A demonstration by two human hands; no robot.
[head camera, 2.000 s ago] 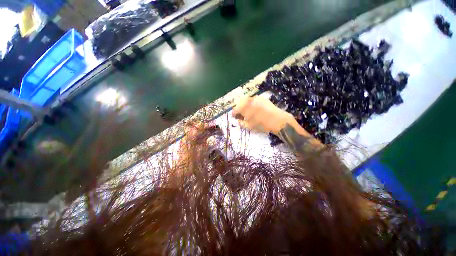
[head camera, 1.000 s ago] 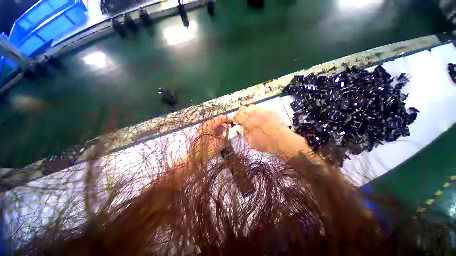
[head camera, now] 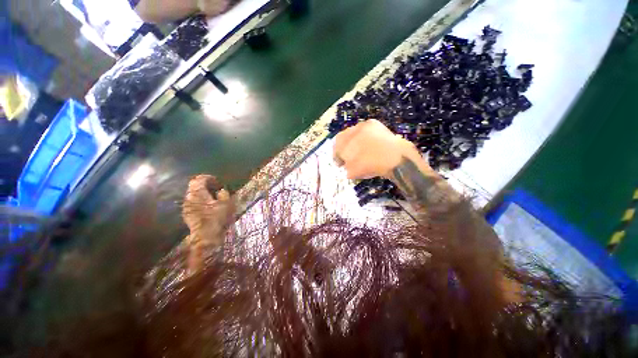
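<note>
The pile of small glossy black parts (head camera: 448, 94) lies on the white tabletop (head camera: 553, 63), right of my hands. My right hand (head camera: 371, 150) is at the pile's near left edge, fingers curled and pointing left; whether it holds a part is hidden. A few black pieces (head camera: 378, 190) lie on the white top just below that hand. My left hand (head camera: 204, 203) is over the near edge of the green conveyor belt (head camera: 280, 98), fingers curled, partly behind hair. A dark spot shows between its fingers, but I cannot tell if it is a part.
Black units (head camera: 214, 80) stand along the belt's far side. A pale worn rail (head camera: 280, 159) divides belt and tabletop. Across the belt are blue bins (head camera: 52, 161), a clear bag over dark contents (head camera: 133, 77) and a person's arm (head camera: 168, 8). Hair covers the lower view.
My hands were together over the white top and are now apart. The left moved left to the belt; the right is near the pile. The dark unit between them no longer shows there. The view has turned.
</note>
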